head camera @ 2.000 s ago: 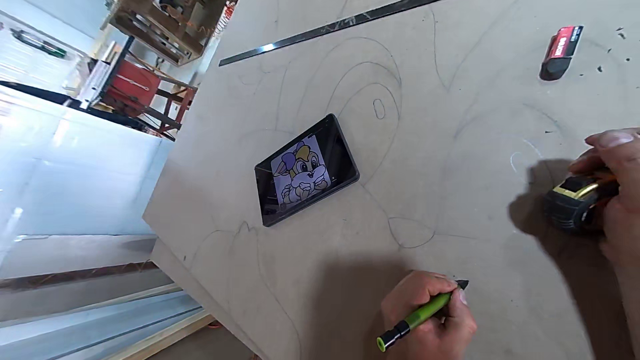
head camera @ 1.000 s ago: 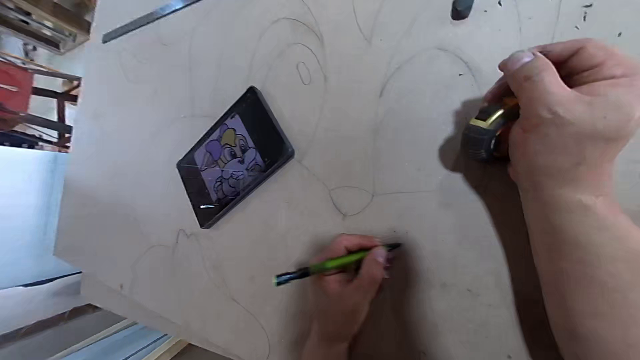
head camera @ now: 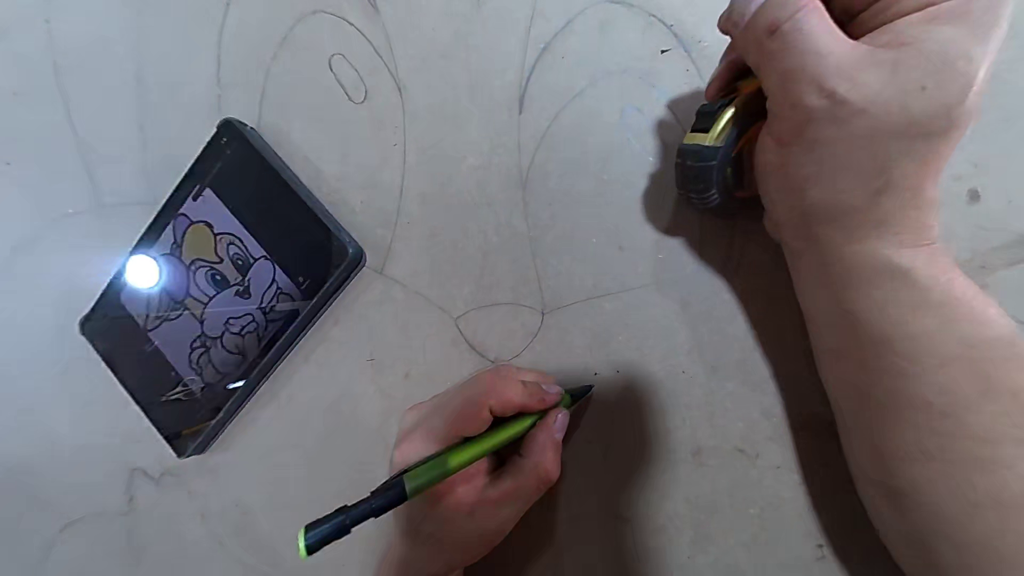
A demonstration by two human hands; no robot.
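Observation:
My left hand [head camera: 480, 464] holds a green and black pencil [head camera: 472, 452] with its dark tip pointing right, just below a small drawn rounded triangle [head camera: 500, 330]. Whether the tip touches the surface I cannot tell. At the upper right, my right hand [head camera: 848, 120] grips a black, yellow and orange tape measure [head camera: 716, 152], over the right end of a drawn arc. A dark tablet or phone [head camera: 216, 292] lies tilted at the left, showing a cartoon rabbit character, with a bright reflection on its edge. Its screen also reflects other objects.
The flat pale board [head camera: 688, 480] bears large thin curved pencil lines, with a small drawn oval [head camera: 348, 78] at the upper middle. Fainter lines run on the left side. Small dark specks are scattered on the board, and my right forearm covers its right side.
The view has shifted and come closer; the long metal ruler and the red and black object at the top are out of view. Both hands keep hold of the pencil and tape measure.

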